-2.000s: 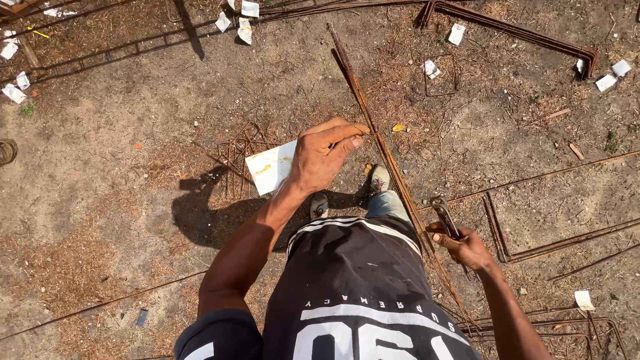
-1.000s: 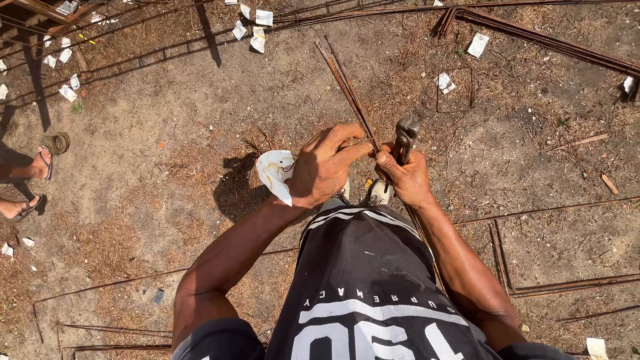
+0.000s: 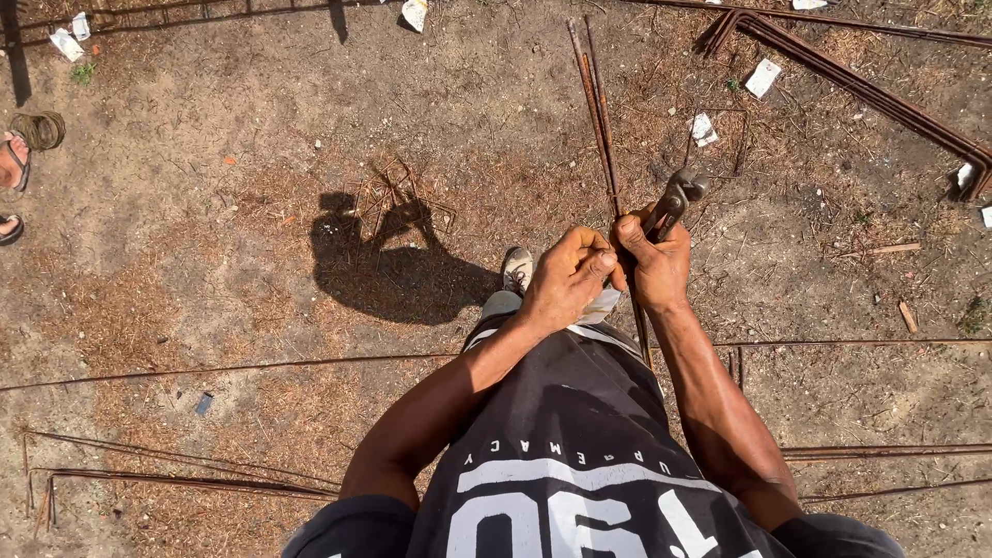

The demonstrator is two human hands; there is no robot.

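Note:
A bundle of thin rusty steel rods (image 3: 598, 124) runs lengthwise in front of my body, its far ends slightly spread. My right hand (image 3: 660, 263) is closed around the rods and also holds end-cutting nippers (image 3: 676, 200), whose head points up and away. Close against the rods, my left hand (image 3: 573, 277) has its thumb and fingers pinched together, with what looks like thin wire at the fingertips. A white sheet (image 3: 600, 307), perhaps paper, shows below my left hand, partly hidden; what holds it cannot be seen.
Bent rusty bars (image 3: 852, 85) lie at the upper right, with more bent bars (image 3: 194, 480) at the lower left. A long thin rod (image 3: 232, 370) crosses the ground. Small wire frames (image 3: 403, 205) lie ahead. At the left edge are a person's sandalled feet (image 3: 14, 167) beside a wire coil (image 3: 39, 130).
My hands were apart two seconds ago, with the nippers low in my right hand. Both hands now meet at the rods. The view has shifted somewhat.

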